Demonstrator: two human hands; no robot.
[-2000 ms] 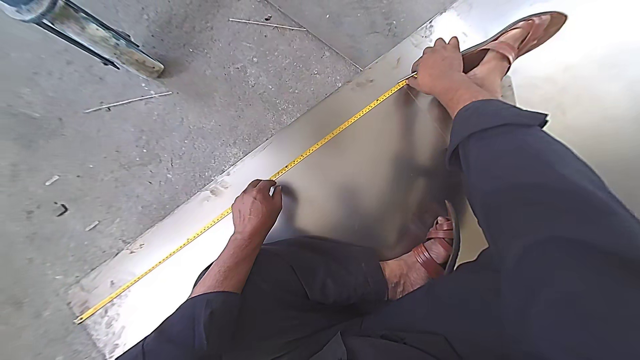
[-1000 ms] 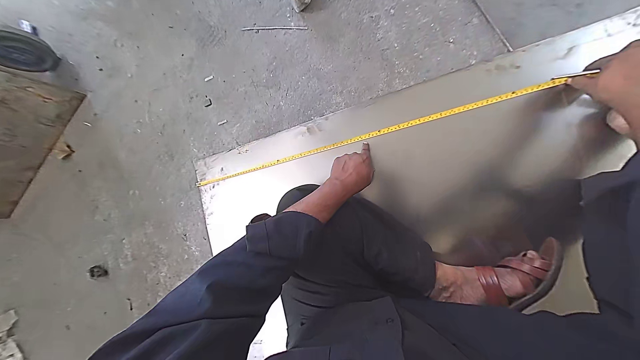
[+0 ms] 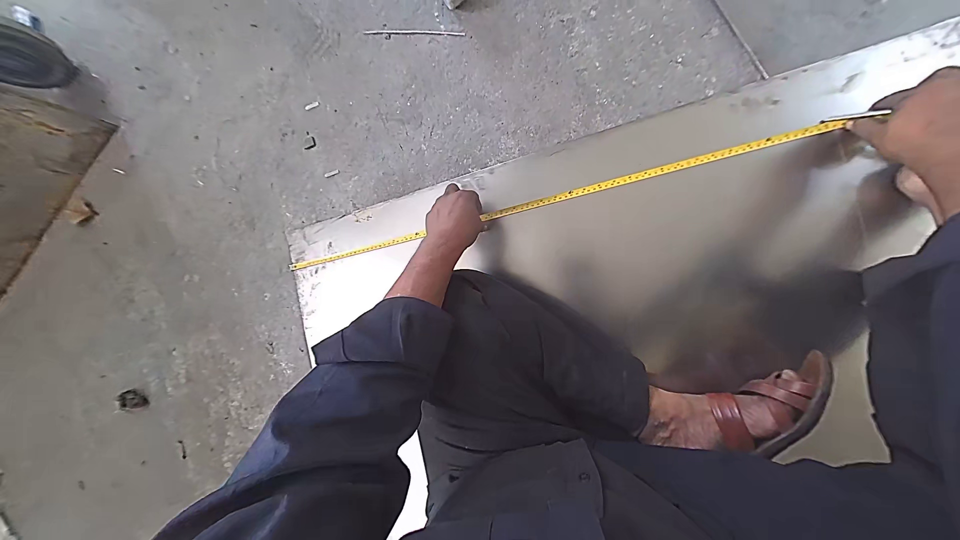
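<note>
A yellow measuring tape blade [image 3: 645, 175] lies stretched across a shiny metal sheet [image 3: 600, 255] on the floor, its left end at the sheet's left edge. My left hand [image 3: 455, 217] lies over the tape, left of its middle, with the fingers toward the sheet's long upper edge; whether it grips the tape cannot be told. At the upper right, my right hand [image 3: 919, 131] holds the tape's other end together with a thin, pointed metal tool [image 3: 855, 116]. Part of this hand is cut off by the frame.
My sandalled foot [image 3: 750, 420] rests on the sheet. Around the sheet is a rough concrete floor [image 3: 225, 187] with small scraps and a thin rod [image 3: 414, 32]. A brown board [image 3: 45, 172] and a dark round object [image 3: 34, 56] lie at the left.
My left hand has moved left along the tape, from a spot nearer its middle, and now covers part of it. My right hand stays at the tape's right end. The view has swung left.
</note>
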